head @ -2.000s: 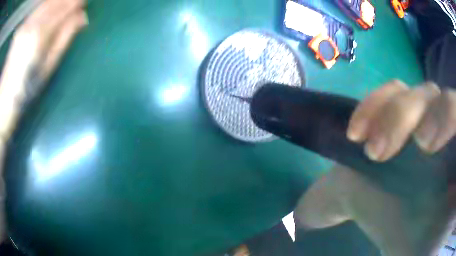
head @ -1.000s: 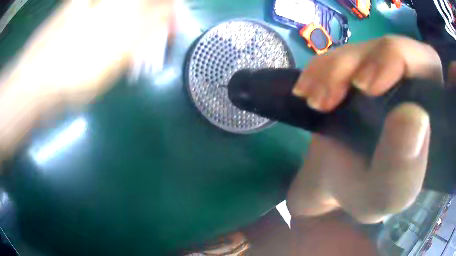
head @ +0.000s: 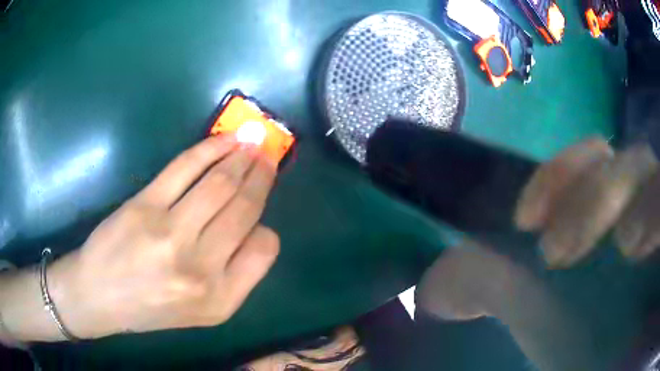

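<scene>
My left hand (head: 174,239) lies over a black-and-orange device (head: 273,138) on the green surface, left of the screw tray. Its fingers cover the lower part of the device; the orange end with a bright round centre shows. My right hand (head: 572,210), blurred, is closed around a thick black electric screwdriver (head: 456,174). The driver's narrow end points left, over the lower edge of the round screw tray (head: 362,80). A small bright tip shows just left of the tray. The tray holds many silvery screws on its right side; holes at upper left look dark.
Beyond the tray at upper right, a black unit with a white panel (head: 470,18) lies with an orange piece (head: 496,61) beside it. More black-and-orange units (head: 553,25) lie further right. The green work surface (head: 340,253) has a curved near edge.
My left hand has come in from the left and now rests on the device, which was not clearly visible before. My right hand with the driver has shifted slightly right and down.
</scene>
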